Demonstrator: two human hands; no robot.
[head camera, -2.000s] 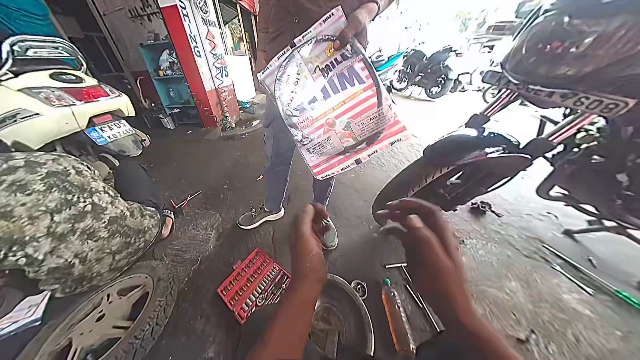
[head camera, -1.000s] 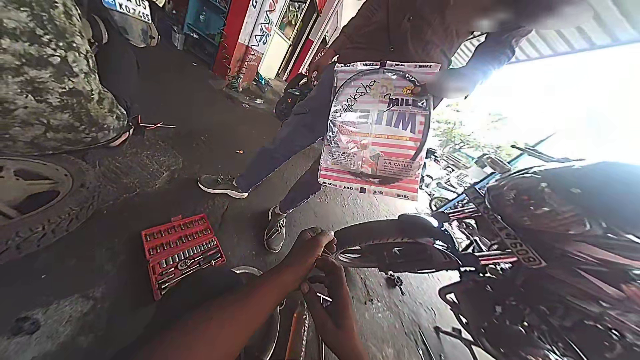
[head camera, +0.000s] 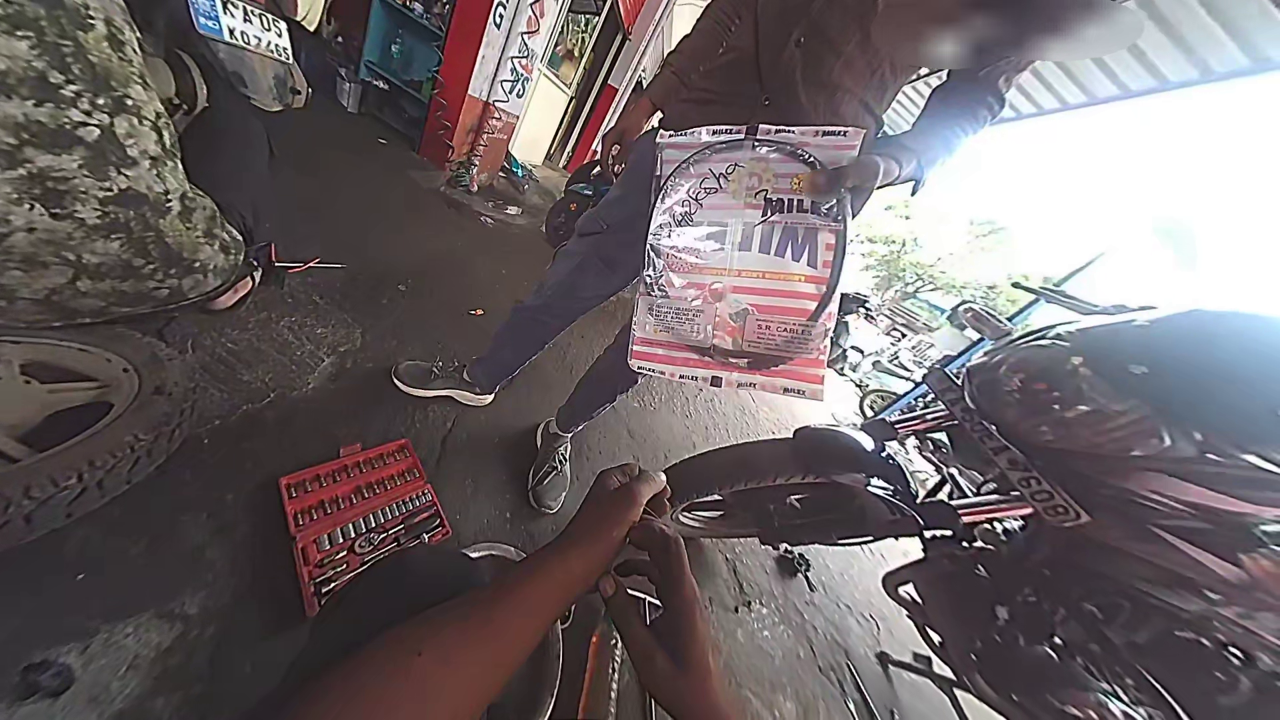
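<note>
My left hand reaches in from the lower left, its thumb and fingertips drawn together. Just below it is my right hand, fingers bent, its fingertips close to the left ones. Whether something thin lies between the fingers is too small to tell. Beyond them a standing person's hand holds up a clear Milex packet with a coiled black cable inside. Left of my forearm, an open red socket set case lies on the ground. Under my arms are a round metal pan and a bottle, both partly hidden.
A motorcycle stands at the right, its front wheel just past my hands. At the left are a spoked wheel with a tyre and a person in patterned clothing. The standing person's shoes are ahead. Tools lie at lower right.
My hands were apart two seconds ago and are now together, fingertips close. The other person still holds the packet, which hangs more upright than at first. The view has turned and tilted.
</note>
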